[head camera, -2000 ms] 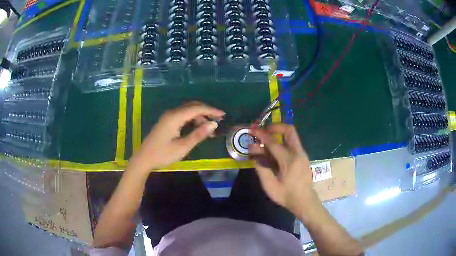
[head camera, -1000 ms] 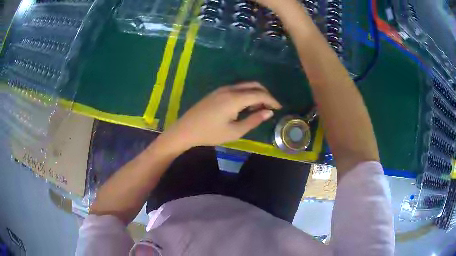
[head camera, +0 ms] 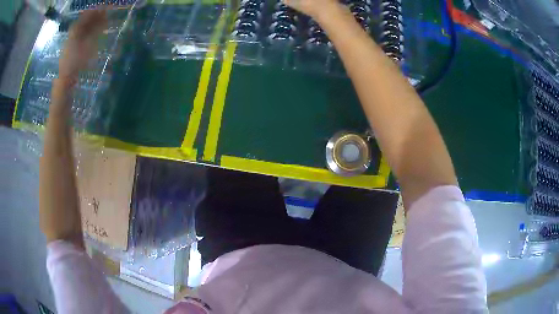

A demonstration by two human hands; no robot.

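The round metal test base (head camera: 349, 153), silver-gold with a pale centre, lies at the front edge of the green mat with nothing on it. My right hand (head camera: 309, 5) is at the top edge over the tray of components (head camera: 284, 27); it is cut off and its fingers are hidden. My left hand (head camera: 89, 30) is blurred, at the upper left over a clear tray (head camera: 122, 37); I cannot tell whether it holds anything. The probe is not visible.
Yellow tape (head camera: 276, 167) borders the green mat (head camera: 279, 104). More filled trays stand at the right (head camera: 544, 141). A dark cable (head camera: 450, 58) curves at the upper right. A cardboard box (head camera: 107, 199) sits below the table edge at the left.
My left hand has moved from near the base to the far upper left. My right hand has left the base and reached up to the tray. The component on the base is gone.
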